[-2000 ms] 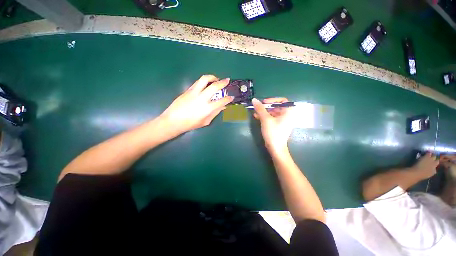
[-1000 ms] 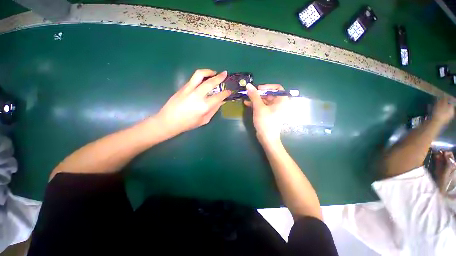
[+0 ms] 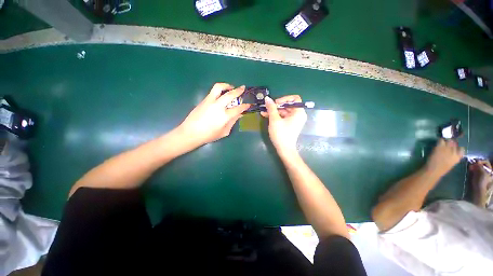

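A black phone unit (image 3: 259, 96) with a round detail near its right end lies in front of me over the green worktop. My left hand (image 3: 216, 113) grips its left part, fingers on the top and bottom edges, covering much of the white patch. My right hand (image 3: 285, 121) holds a slim pen-like tool (image 3: 294, 105), its pale rounded end pointing right. The tool's other end is at the phone's lower right edge; the exact contact is hidden by my fingers. A yellow patch (image 3: 249, 122) lies flat just below the phone.
A clear strip (image 3: 343, 124) lies right of my right hand. A pale metal edge strip (image 3: 216, 43) crosses behind, with several phones on the green conveyor beyond. A grey post (image 3: 67, 19) stands at upper left. Another person's hand (image 3: 446, 153) is near a phone (image 3: 451, 129) at right.
The phones on the conveyor have shifted. The neighbour's arm at right has drawn back from the edge strip toward a phone. My hands keep hold of the phone and tool, with only small movements.
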